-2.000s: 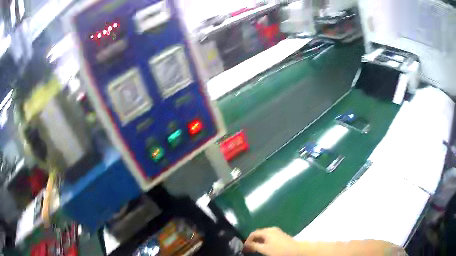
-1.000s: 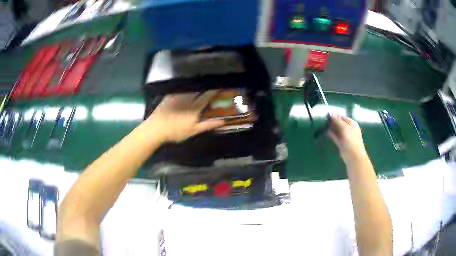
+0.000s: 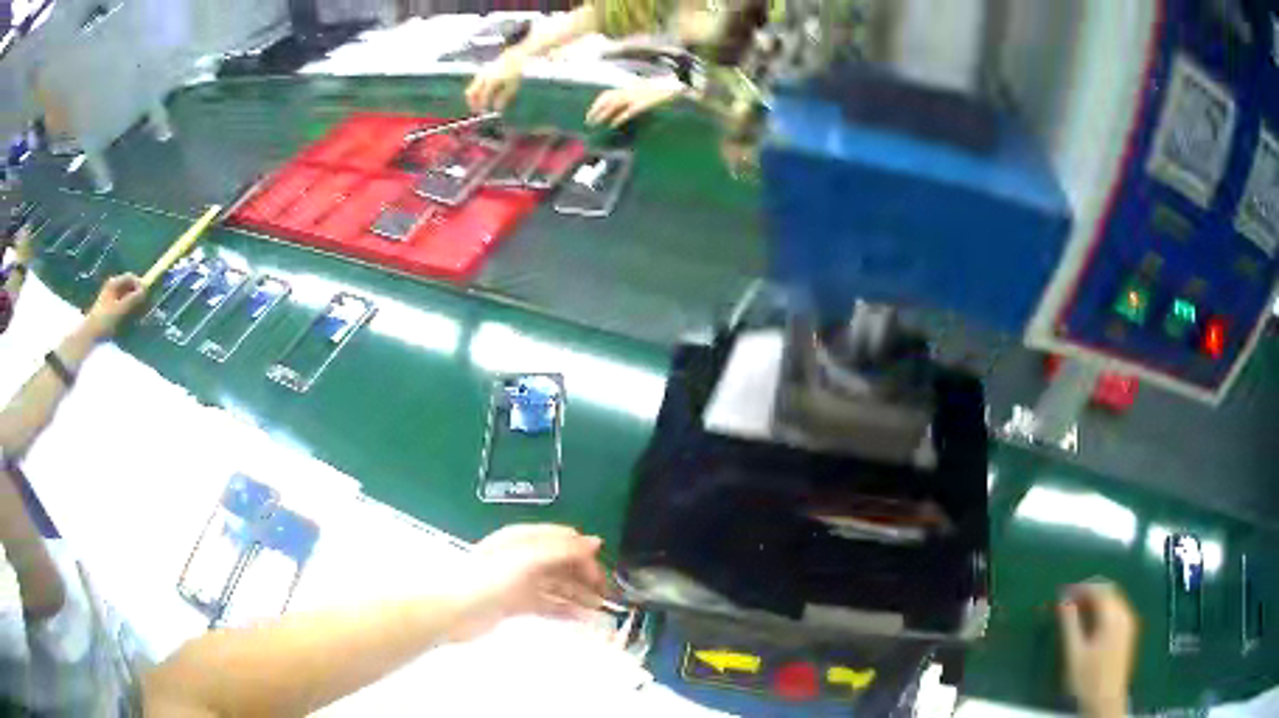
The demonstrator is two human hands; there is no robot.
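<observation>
The black press base [image 3: 786, 540] stands right of centre. The metal press head [image 3: 856, 400] is down over the fixture, which is mostly hidden; a thin reddish-brown edge [image 3: 877, 516] shows below it. My left hand [image 3: 554, 572] is at the base's lower left corner, fingers spread, with nothing seen in it. My right hand [image 3: 1098, 638] is right of the base over the green belt, fingers curled and blurred; I cannot tell whether it holds anything. A phone frame [image 3: 522, 438] with a blue patch lies on the belt left of the press.
More frames lie on the belt at left [image 3: 320, 341] and right [image 3: 1185, 592]. Two overlap on the white covering [image 3: 407, 561]. Another person's hands [image 3: 631, 101] are by the red tray [image 3: 323, 183]; another arm [image 3: 91, 316] is at far left. The control box [image 3: 1178, 183] overhangs at right.
The view has turned left. My left hand has left the fixture for the base's corner. My right hand has moved down and no longer visibly holds a frame. The press head now covers the fixture.
</observation>
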